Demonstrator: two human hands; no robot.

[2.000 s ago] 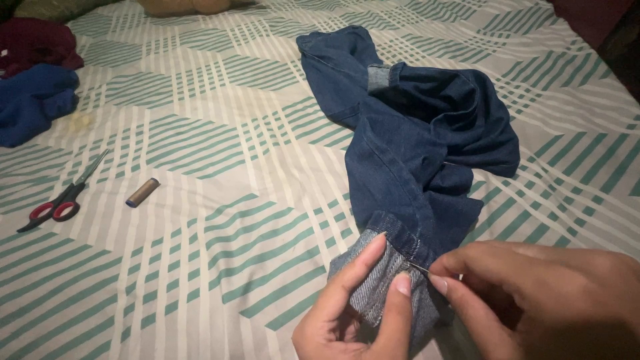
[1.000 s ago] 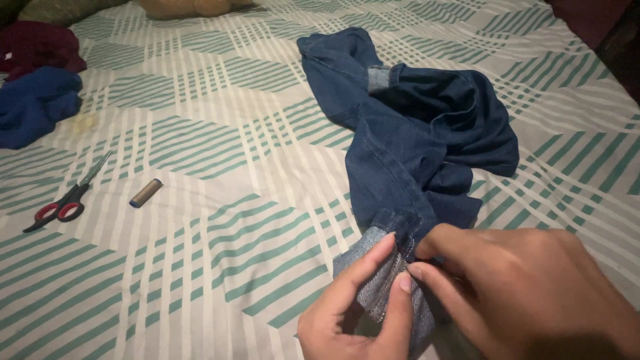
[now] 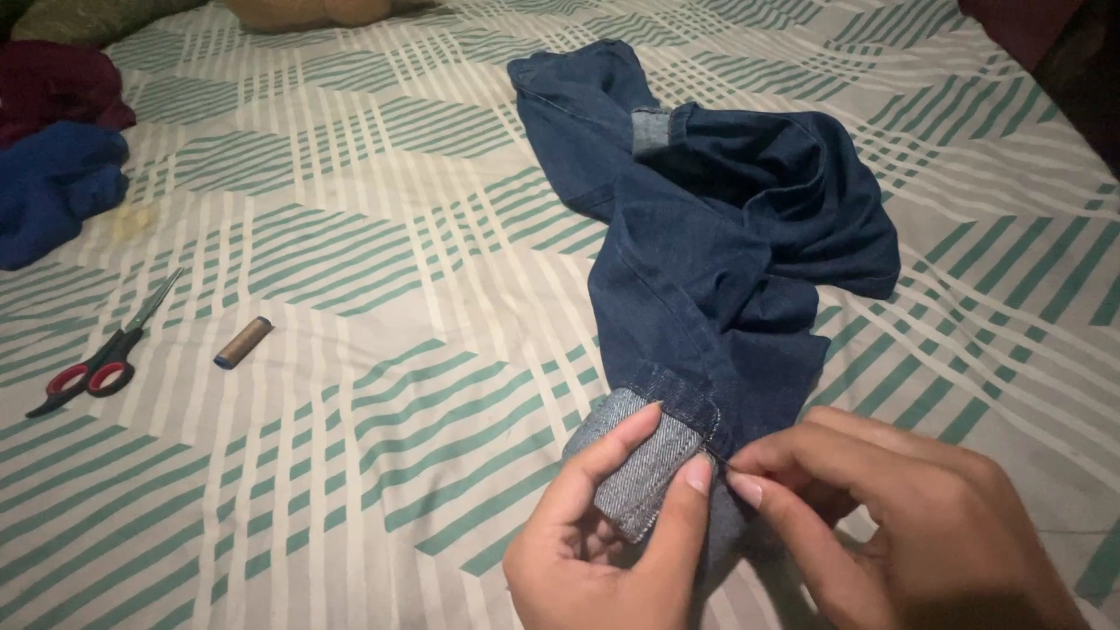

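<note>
A blue denim garment [image 3: 674, 254] lies crumpled on the bed, its near end folded back into a lighter cuff [image 3: 643, 464]. My left hand [image 3: 612, 534] grips that cuff between thumb and fingers. Just to the right, my right hand [image 3: 875, 507] pinches a thin sewing needle [image 3: 717, 457] at the cuff's seam; the needle's tip is at the fabric by my left thumb. Any thread on it is too fine to make out. Scissors [image 3: 109, 363] with black and red handles lie at the left, with a spool of brown thread [image 3: 244, 342] beside them.
A patterned green and white bedsheet [image 3: 350, 490] spreads beneath everything. At the left edge lie a blue cloth [image 3: 57, 192] and a maroon cloth [image 3: 61, 92]. A brown object [image 3: 306, 10], partly cut off, rests at the far edge.
My right hand, close against the cuff one second ago, has drawn back slightly to the right, and the needle shows again. My left hand keeps its hold on the cuff.
</note>
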